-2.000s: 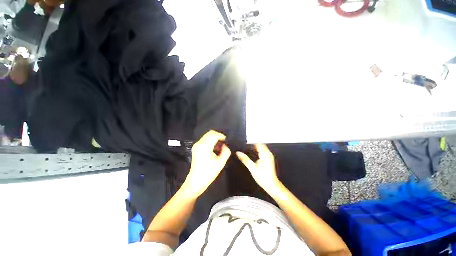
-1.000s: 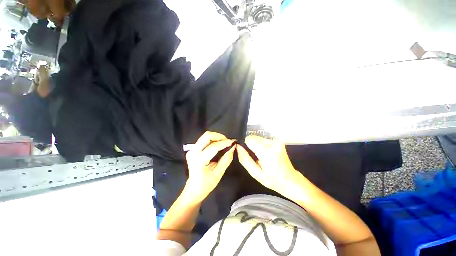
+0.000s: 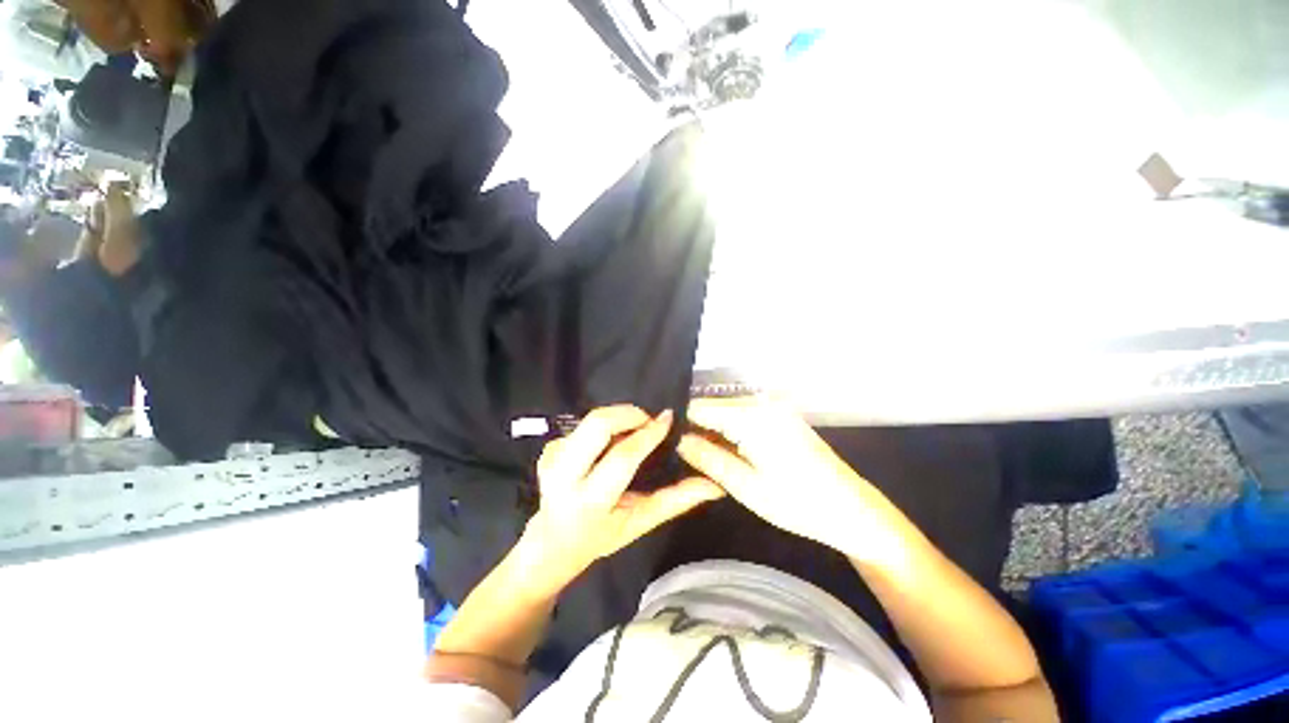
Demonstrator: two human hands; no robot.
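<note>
The black garment (image 3: 424, 269) is heaped on the left of the white table and hangs over the front edge onto the lap. Its corner lies under the presser foot and needle area (image 3: 693, 106), in bright glare. My left hand (image 3: 601, 487) pinches the fabric edge just below the table's front edge. My right hand (image 3: 770, 466) grips the same edge close beside it, fingertips nearly touching. A small white label (image 3: 530, 427) shows on the cloth left of my left hand.
A perforated grey rail (image 3: 212, 480) runs at the left. Thread snips (image 3: 1258, 202) and a small brown piece (image 3: 1161, 175) lie on the right of the table. A blue crate (image 3: 1159, 622) stands at lower right. Another person's hand (image 3: 119, 233) shows at far left.
My hands were apart two seconds ago and have come together at the fabric edge. My right hand has moved up to the table's edge. The camera view has shifted.
</note>
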